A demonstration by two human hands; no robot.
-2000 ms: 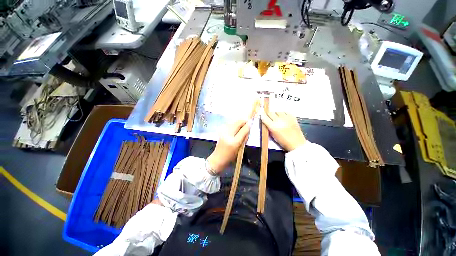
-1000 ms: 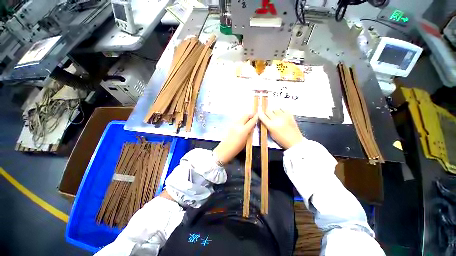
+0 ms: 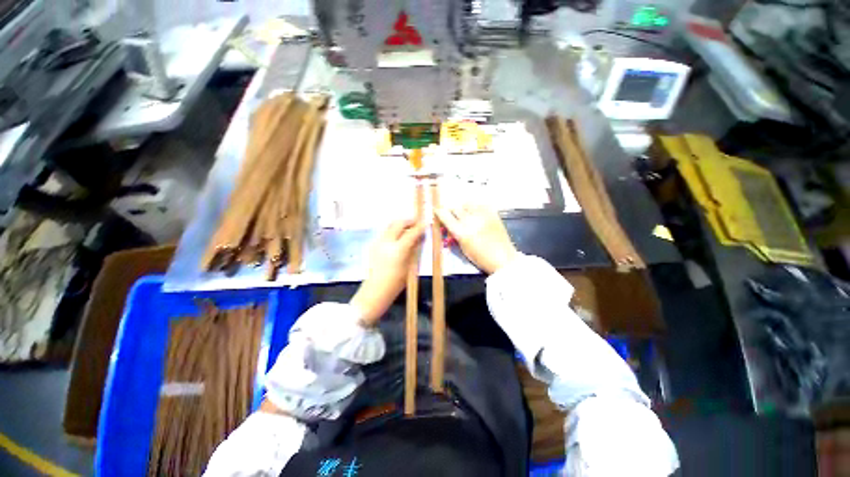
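Observation:
Two brown straps lie side by side, running from the white template (image 3: 508,177) towards my lap. My left hand (image 3: 396,256) holds the left strap (image 3: 411,335) near its far end. My right hand (image 3: 473,233) is on the right strap (image 3: 438,326) near its far end; a small red-pink thing shows under its fingers. The far ends of both straps lie on the template, just in front of the orange clamp pieces (image 3: 466,137) below the grey machine head (image 3: 410,79). The picture is somewhat blurred.
A loose strap pile (image 3: 270,182) lies on the metal table's left, a narrower bunch (image 3: 592,191) at its right edge. A blue bin (image 3: 126,373) of straps stands lower left beside a cardboard box (image 3: 89,345). A control panel (image 3: 643,88) and yellow frame (image 3: 736,196) are at right.
The view has turned, so the scene sits further left. The two straps have come closer to parallel. Green parts now show at the clamp under the machine head.

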